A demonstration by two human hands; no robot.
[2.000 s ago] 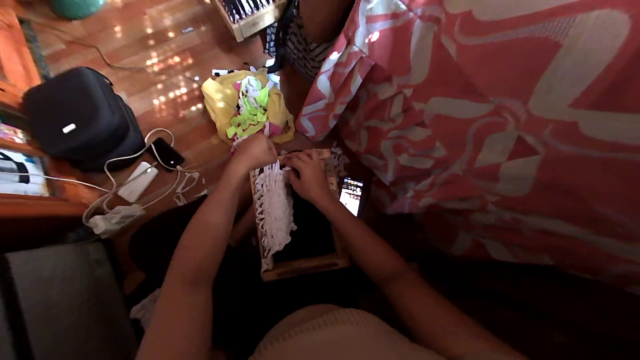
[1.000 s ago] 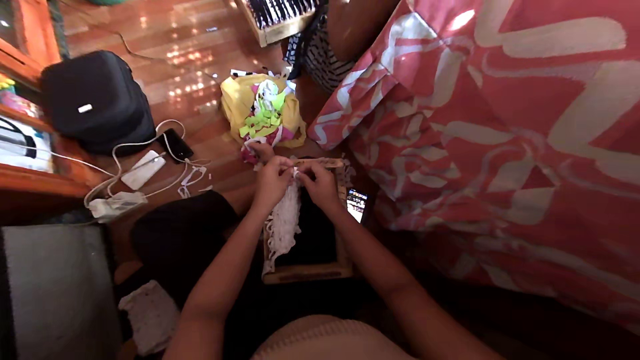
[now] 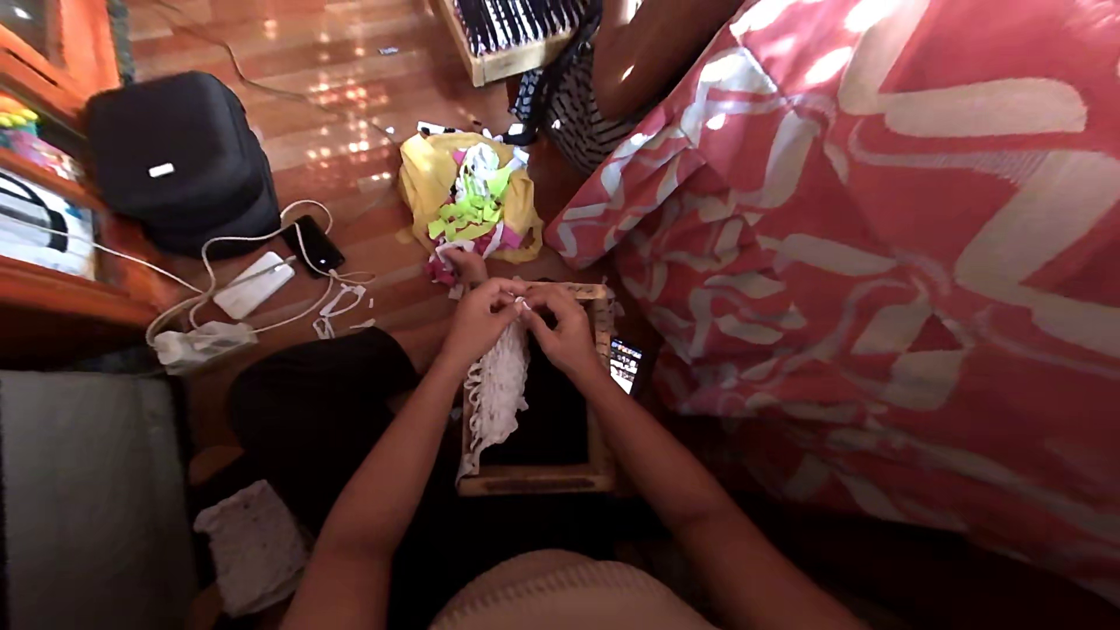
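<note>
A wooden frame [image 3: 534, 481] lies across my lap, with white looped fabric strips [image 3: 499, 394] along its left side. Over the frame's far edge, my left hand [image 3: 486, 319] and my right hand [image 3: 560, 328] meet, fingertips pinching a small piece of white fabric [image 3: 521, 303] between them. The strips hang from just below that point toward the near left corner. Just beyond the hands, a yellow bag [image 3: 424, 179] holds lime green, white and pink fabric scraps [image 3: 472, 210]. My fingers partly hide the pinched piece.
Another person's leg [image 3: 652, 61] is at the top, beside a second wooden frame [image 3: 516, 61] with dark and white strips. Red patterned cloth [image 3: 831, 262] fills the right. At left are a black case [image 3: 179, 157], a phone [image 3: 313, 245], a white power bank [image 3: 254, 286] and cables. Another lit phone [image 3: 624, 366] lies right of the frame.
My left hand, near the frame's far left corner two seconds ago, has moved right to meet my right hand. Since one second ago both hands have stayed together at the far edge.
</note>
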